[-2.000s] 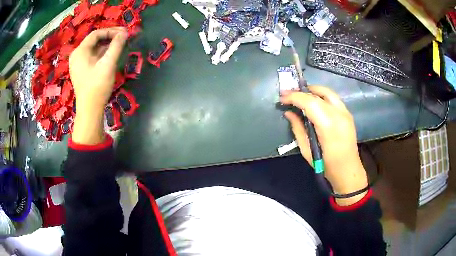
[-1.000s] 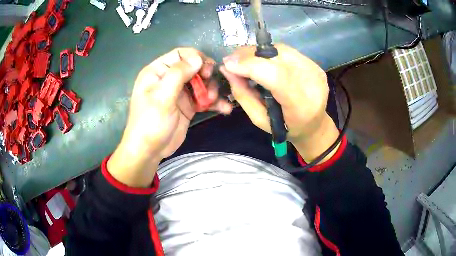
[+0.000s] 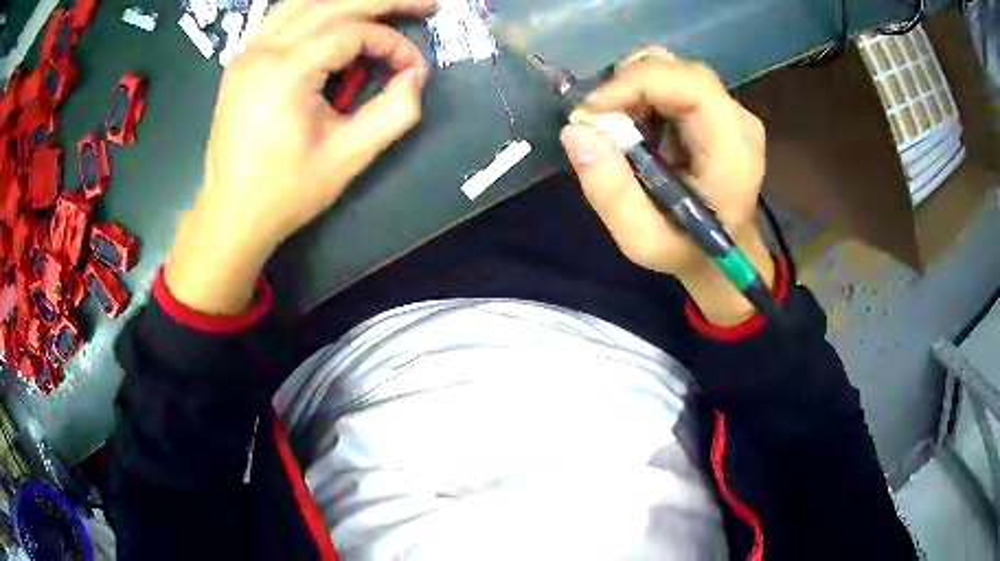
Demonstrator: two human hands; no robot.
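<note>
My right hand (image 3: 680,164) holds the soldering iron (image 3: 685,206), a black handle with a green band, its tip pointing up-left toward the circuit board. The white-and-blue circuit board (image 3: 463,33) lies on the dark green mat at the top centre. A thin dark wire runs from it down to a white strip (image 3: 497,169) on the mat. My left hand (image 3: 313,121) is left of the board, fingers curled around a red housing (image 3: 349,86), mostly hidden by the fingers. Its fingertips are close to the board's left edge; whether they touch it I cannot tell.
A heap of red housings (image 3: 44,208) lies at the left. White pieces (image 3: 227,24) lie at the top left. A brown cardboard box (image 3: 850,164) with gridded sheets (image 3: 905,93) stands below the bench edge at right. A blue-rimmed basket (image 3: 49,524) is at the lower left.
My left hand has moved up and left with the red housing, beside the board. The iron has tilted, its tip now near the board. The white strip and wire now show below the board.
</note>
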